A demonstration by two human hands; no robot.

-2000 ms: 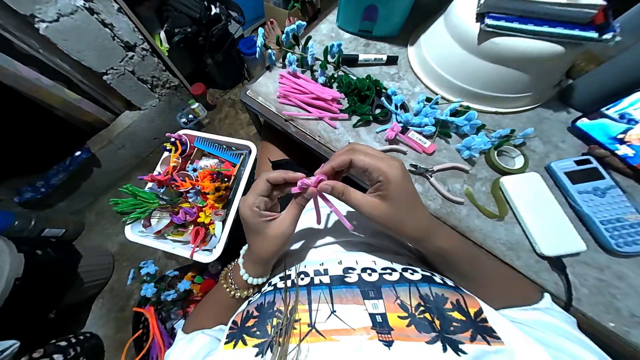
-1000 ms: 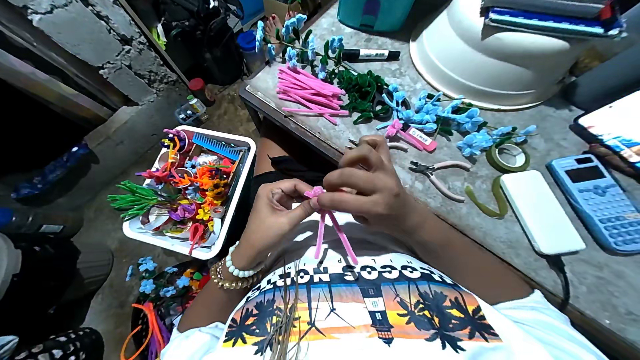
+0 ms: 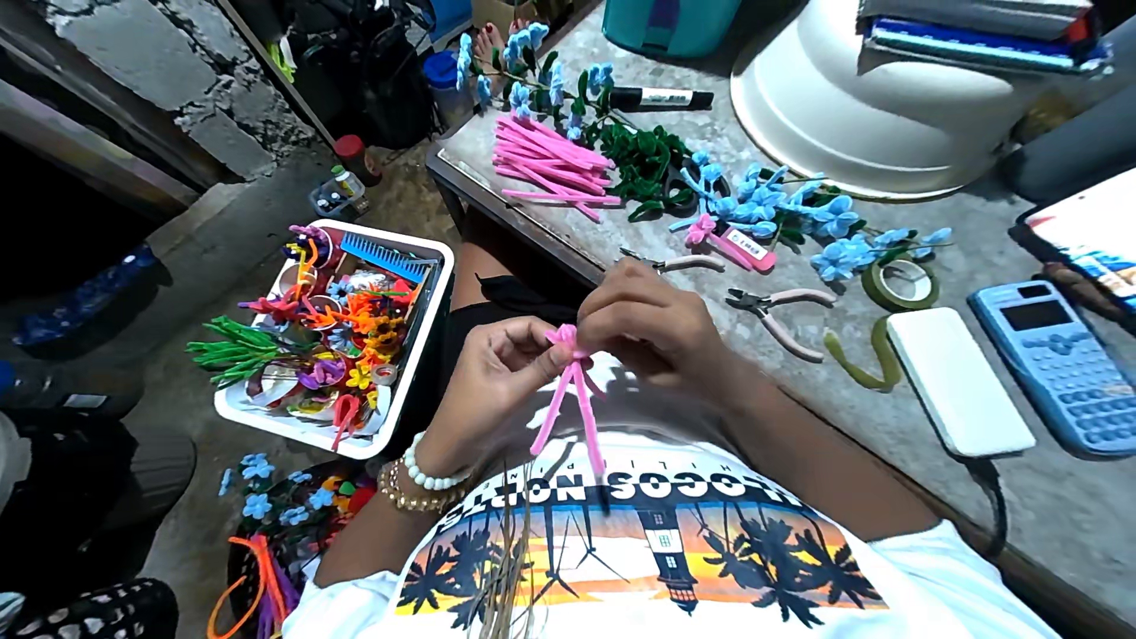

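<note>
A small pink pipe-cleaner flower is pinched between my two hands, with loose pink ends hanging below it. My left hand, with bead bracelets at the wrist, grips it from the left side. The fingertips of my right hand hold it from the right. Beyond them on the table lie a pile of pink pipe cleaners, dark green pipe-cleaner pieces and blue pipe-cleaner flowers. Wire cutters rest beside my right hand, and other pliers lie partly behind it.
Floral tape, a white power bank, a blue calculator and a phone lie on the right. A black marker and an upturned white basin are farther back. Left of my lap stands a white tray of colourful pipe-cleaner flowers.
The loose pink ends, pointing down to the right two seconds ago, now hang downward and spread apart. My right hand has shifted its hold around the pink flower.
</note>
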